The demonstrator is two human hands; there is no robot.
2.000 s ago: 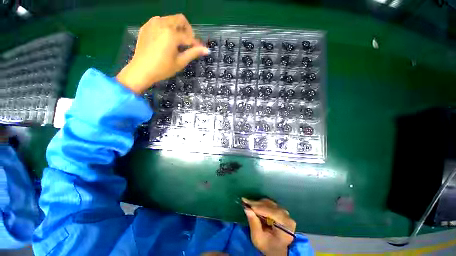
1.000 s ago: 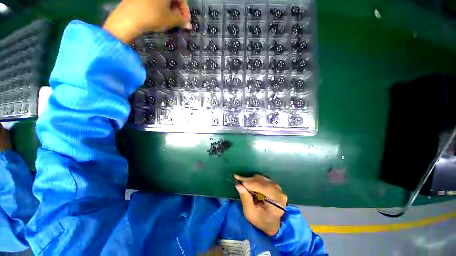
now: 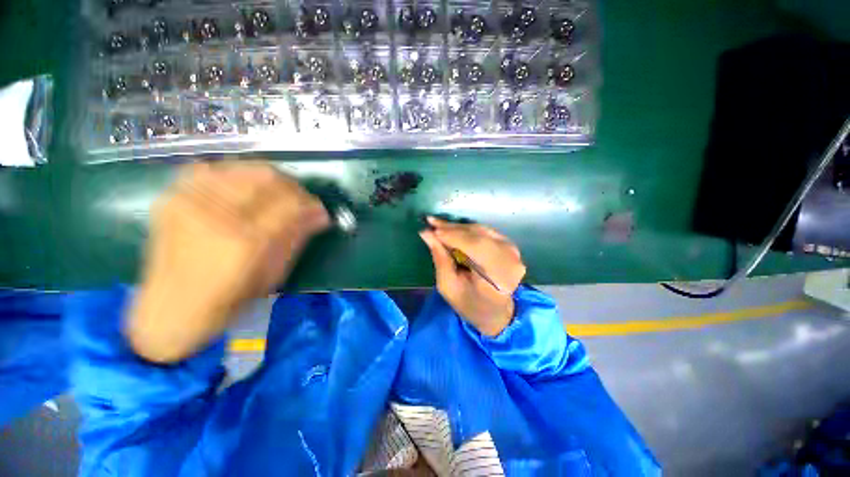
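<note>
My left hand (image 3: 228,247) is motion-blurred over the mat's front left. A small silvery metal component (image 3: 345,219) shows at its fingertips, also blurred. My right hand (image 3: 480,265) holds the tweezers (image 3: 473,266), with their tip end near the fingertips pointing up and left; the tip itself is hard to make out. A loose heap of small black rings (image 3: 395,187) lies on the green mat, above and between both hands. The clear plastic tray (image 3: 345,144) lies behind the heap, its pockets holding dark shiny components. Its far part is cut off by the frame.
A white packet (image 3: 17,121) in clear film lies at the left edge. A brownish-grey patch (image 3: 618,226) lies on the mat at right. A black equipment box (image 3: 769,140) with a pale cable (image 3: 792,210) stands at the right. Blue cloth shows at the lower left edge.
My left hand has come from over the tray down to the front of the mat, with a silvery component now visible. The view has tilted down. My right hand still holds the tweezers.
</note>
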